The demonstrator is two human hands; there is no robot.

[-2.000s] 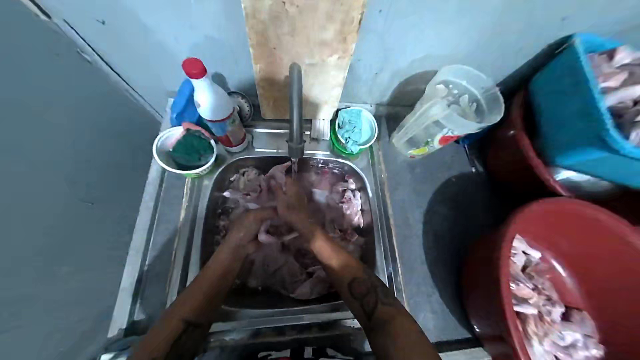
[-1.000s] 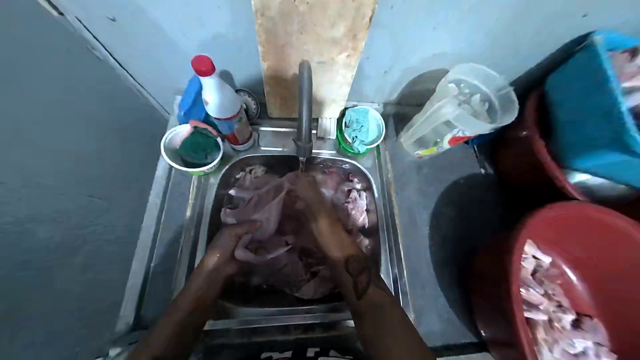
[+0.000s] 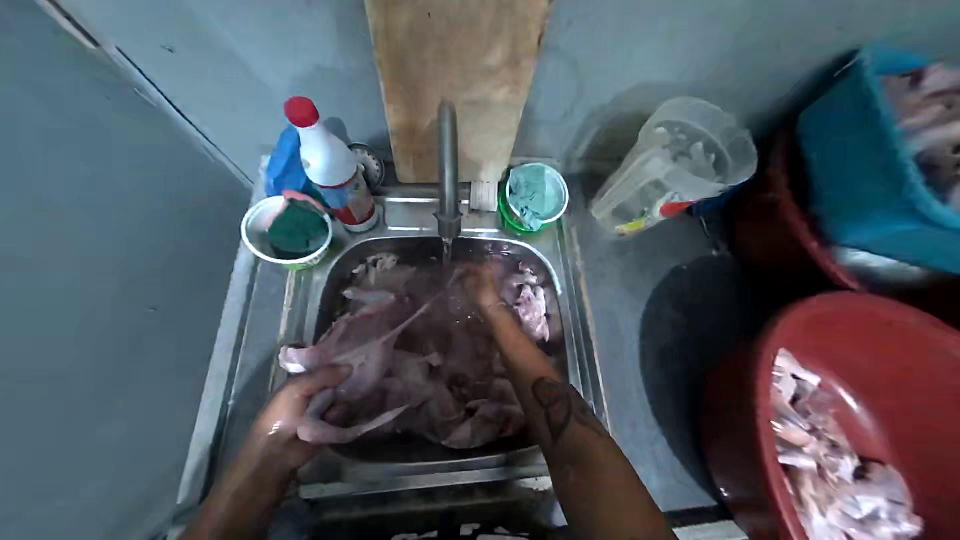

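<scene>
A steel sink basin (image 3: pixel 568 315) holds murky reddish water and several pieces of raw, pale pink meat (image 3: pixel 484 424). At its left front edge my left hand (image 3: pixel 300 409) grips a raw poultry carcass (image 3: pixel 367 352), which is lifted partly out of the water. My right hand (image 3: pixel 480 285) is in the basin just right of the water stream, with its fingers blurred; a thin strand of skin or tissue stretches from the carcass toward it. Water runs from the grey faucet (image 3: pixel 448 165). Small pale scraps (image 3: pixel 532 309) float at the right side of the basin.
Left of the faucet stand a bottle with a red cap (image 3: pixel 330 165) and a tub with a green scouring pad (image 3: pixel 286 232). To its right are a tub with a teal cloth (image 3: pixel 536 196) and a clear plastic jug (image 3: pixel 675 161). Red (image 3: pixel 892 330) and blue (image 3: pixel 855 157) containers hold meat at far right.
My left hand has moved left and toward the front edge, lifting the carcass with it. The hands are now wider apart than two seconds ago, when they were together mid-basin.
</scene>
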